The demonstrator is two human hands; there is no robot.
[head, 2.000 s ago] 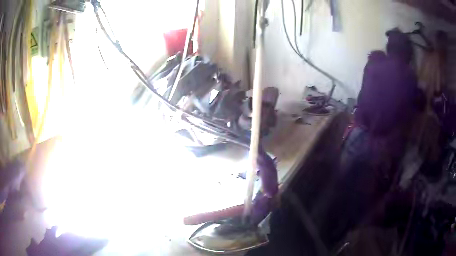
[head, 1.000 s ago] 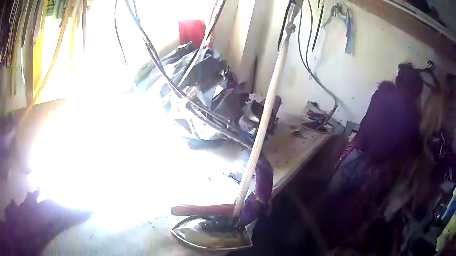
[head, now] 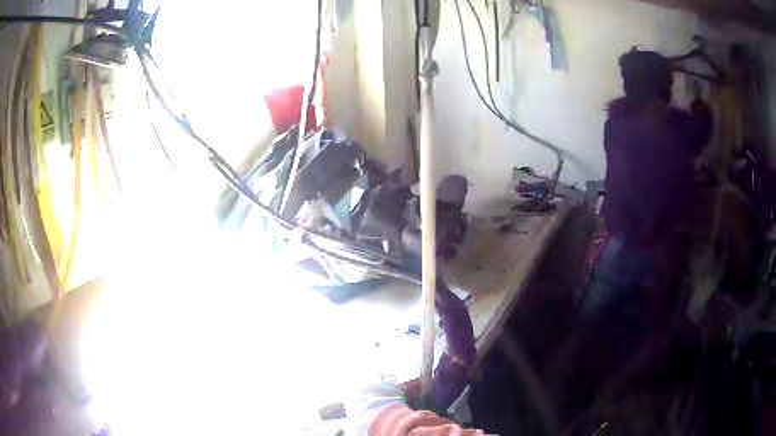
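Note:
My right hand [head: 376, 402], in a white glove below a pink-striped sleeve, is at the bottom edge. It is closed around the handle of the steam iron [head: 332, 410]; a brown handle end shows left of the glove. The sleeve and the picture's edge hide most of the iron's body. The pale steam hose [head: 427, 221] rises straight up from the iron. My left hand is not in view. Strong glare washes out the pale table [head: 502, 255] in front of me, so any cloth there cannot be seen.
A grey and dark cloth heap [head: 328, 179] lies at the back of the table. Black cables [head: 230, 174] hang across the view. A dark padded arm [head: 457, 328] stands by the table's right edge. A person [head: 651, 162] stands at the right, near hanging clothes.
My right hand has come in from the bottom edge onto the iron, which stood unheld before. The view has shifted. The person at the right has an arm raised towards a hanger.

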